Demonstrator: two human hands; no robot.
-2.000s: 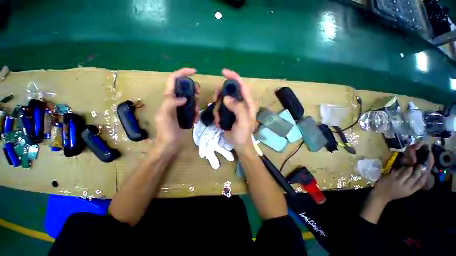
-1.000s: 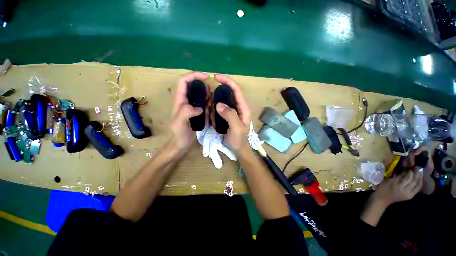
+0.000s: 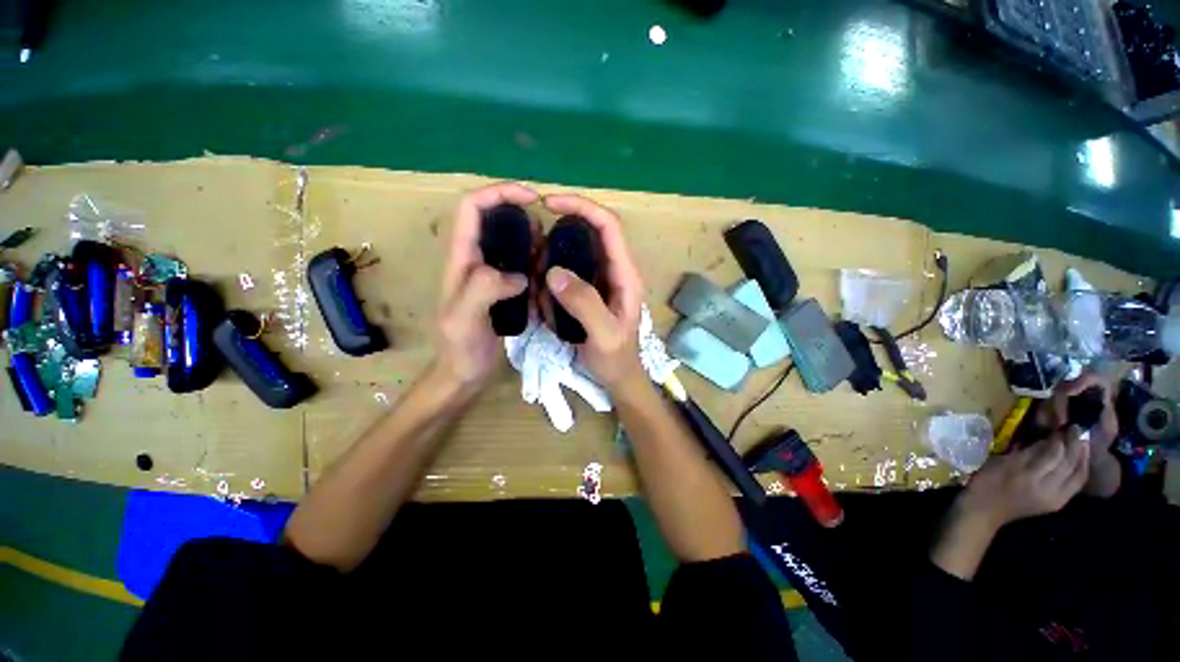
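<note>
My left hand holds a black oblong housing, with the thumb across its near part. My right hand holds a second black housing the same way. The two housings are upright side by side with a narrow gap, and my fingertips nearly meet beyond them. Both are held above the bench, over crumpled white gloves. The palms hide parts of both housings.
Left lie black shells, blue cells and green boards. Right lie grey-green pads, a black housing, a long black-handled tool, a red and black tool and a clear bottle. Another person's hands work at far right.
Since two seconds ago both hands have come closer together, bringing the two housings nearly side by side. In the last second they have hardly moved.
</note>
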